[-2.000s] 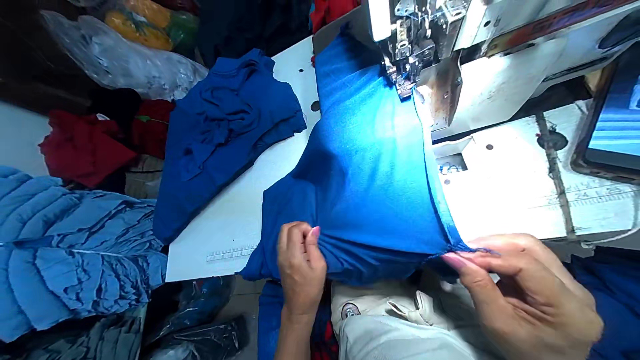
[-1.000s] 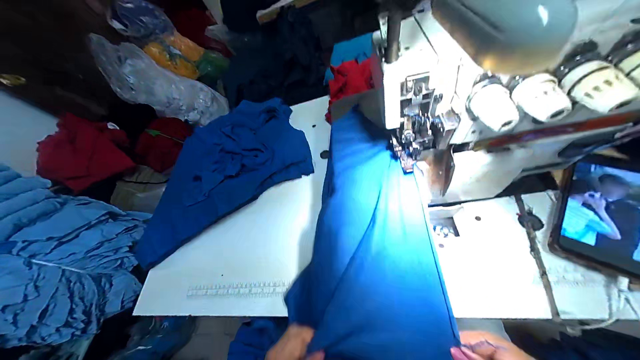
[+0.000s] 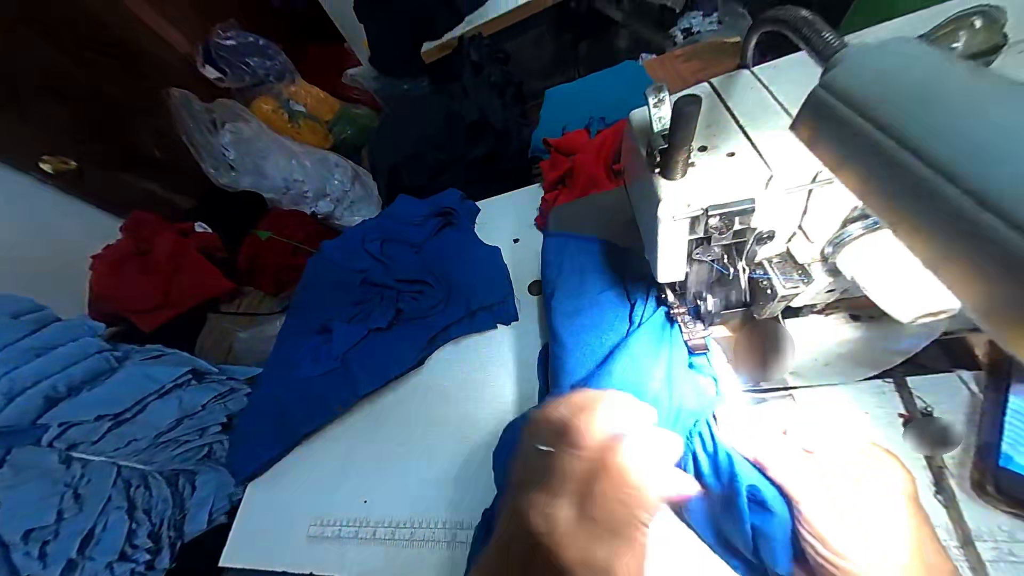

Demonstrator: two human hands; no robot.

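Note:
A blue knit fabric piece [image 3: 612, 336] runs under the presser foot [image 3: 693, 336] of an industrial sewing machine [image 3: 720, 216], which looks like an overlock. Over the cloth's left part, my left hand [image 3: 588, 480] is blurred, with its fingers bent and only partly visible; its hold is unclear. My right hand [image 3: 848, 488] lies along the cloth's right edge below the foot, washed out by the lamp, its fingertips hard to make out. Bunched blue cloth lies between the two hands. Another blue fabric piece [image 3: 384, 296] rests crumpled on the white table [image 3: 376, 456], left of the machine.
A grey lamp [image 3: 920, 152] overhangs the machine's right side. Red cloth [image 3: 584, 172] lies behind the machine head. At far left are stacked light-blue pieces [image 3: 120, 432], red garments [image 3: 160, 272] and a plastic-wrapped bundle [image 3: 276, 160]. A phone or tablet [image 3: 1000, 432] stands at the right edge.
Both hands have moved from the cloth's near end up toward the presser foot. The cloth, spread flat before, is now bunched near the hands. The view has shifted, showing more of the lamp.

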